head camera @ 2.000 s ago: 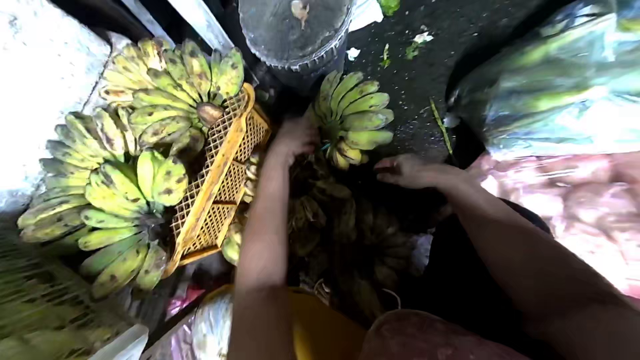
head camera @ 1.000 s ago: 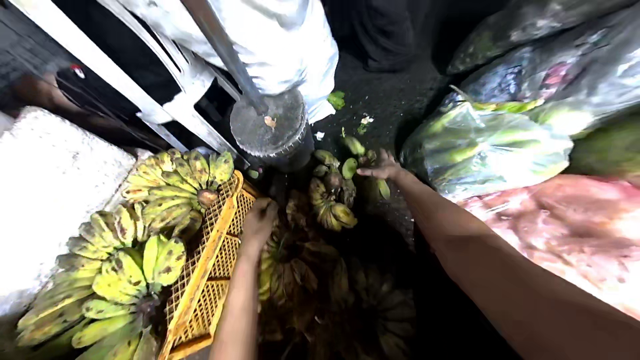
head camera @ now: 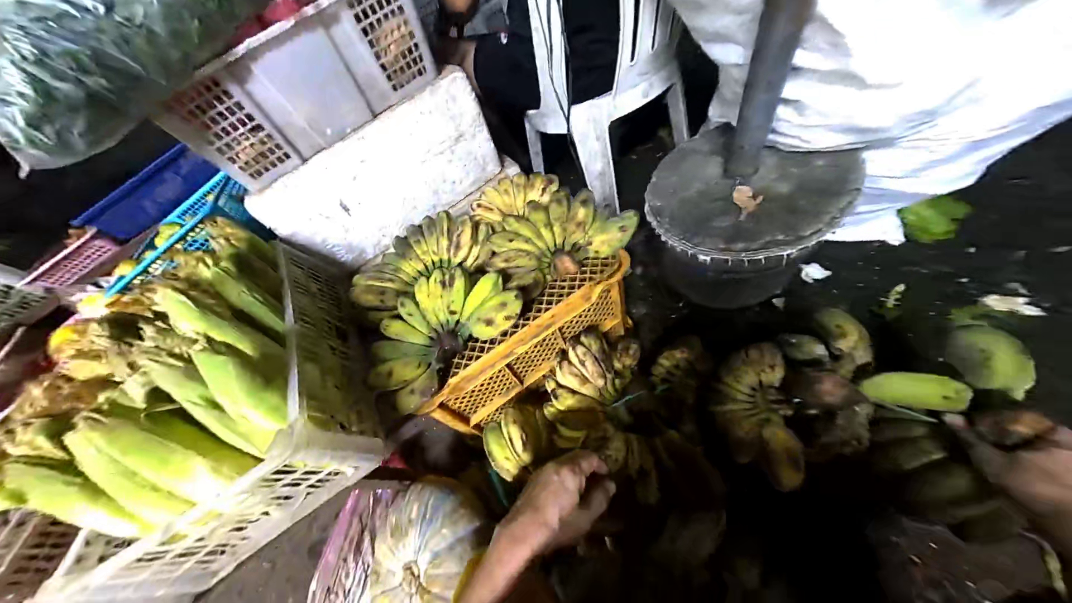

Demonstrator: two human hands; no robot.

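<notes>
My left hand [head camera: 557, 502], fingers curled, is at the small banana bunches [head camera: 586, 373] beside the orange plastic crate [head camera: 536, 356]; whether it grips one is hidden. At the right edge, my right hand [head camera: 1017, 461] is among dark, shadowed bananas, close to a single green banana [head camera: 917, 391]; its grip is unclear. Green-yellow banana bunches [head camera: 444, 327] with dark spots rest on the orange crate. A darker bunch [head camera: 754, 410] lies on the ground between my hands.
A weighted round base [head camera: 754, 197] with an upright metal pole stands beyond the bananas, near a white plastic chair [head camera: 595, 117]. Corn in husks [head camera: 226, 360] fills a white crate at left. A white foam box [head camera: 385, 167] sits behind the bunches, and a wrapped squash [head camera: 427, 536] is near my left forearm.
The view has swung left, showing the corn crate. My right hand has left the loose green bananas near the pole base and is lower, among the shadowed ones.
</notes>
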